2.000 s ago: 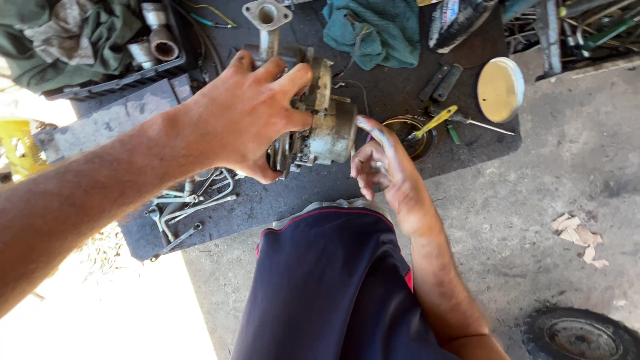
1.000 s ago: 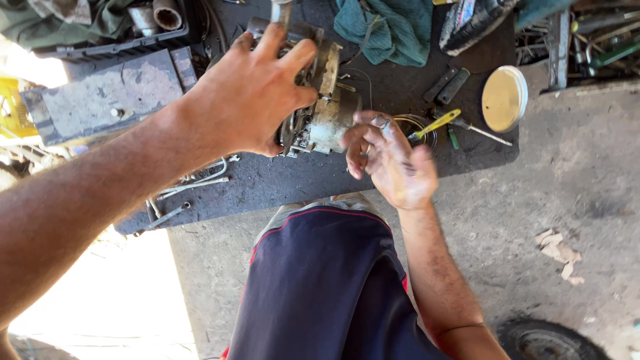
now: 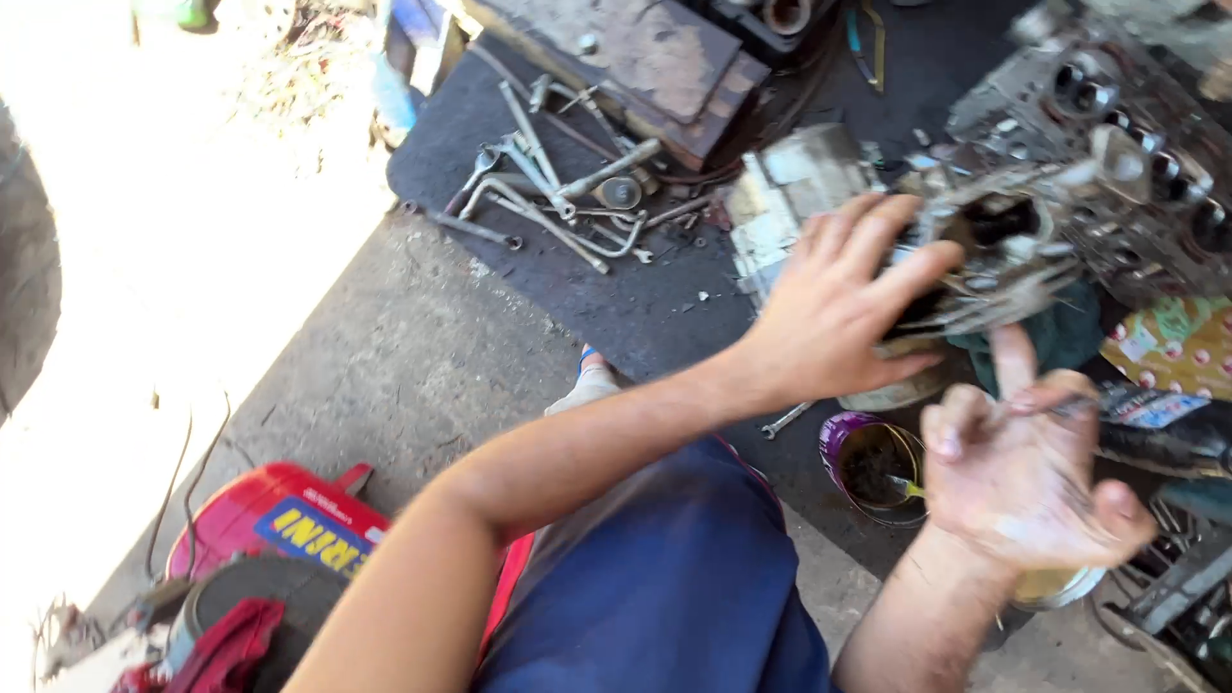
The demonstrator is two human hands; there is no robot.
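Note:
A greasy metal engine part (image 3: 1001, 231), blurred, stands on the dark worktop, its round opening facing up. Spread over its near side is my left hand (image 3: 847, 289), fingers apart and resting on the metal; whether they grip it cannot be told. A pale ribbed housing (image 3: 794, 192) is just beyond that hand. My right hand (image 3: 1030, 472) is palm up below the part with nothing in it, one finger pointing toward the part's lower edge. Near its wrist stands an open purple-rimmed can (image 3: 871, 467) with dark contents and a yellow-green handle.
Box wrenches and socket handles (image 3: 549, 183) lie heaped on the worktop's left part, beside a worn metal box (image 3: 664, 58). A cylinder head (image 3: 1136, 144) is at the right, with a dark bottle (image 3: 1165, 423) below. A red machine (image 3: 279, 520) stands on the floor at lower left.
The view has swung far, bringing the red machine and cylinder head into sight. My left hand remains at the engine part. My right hand has turned palm up.

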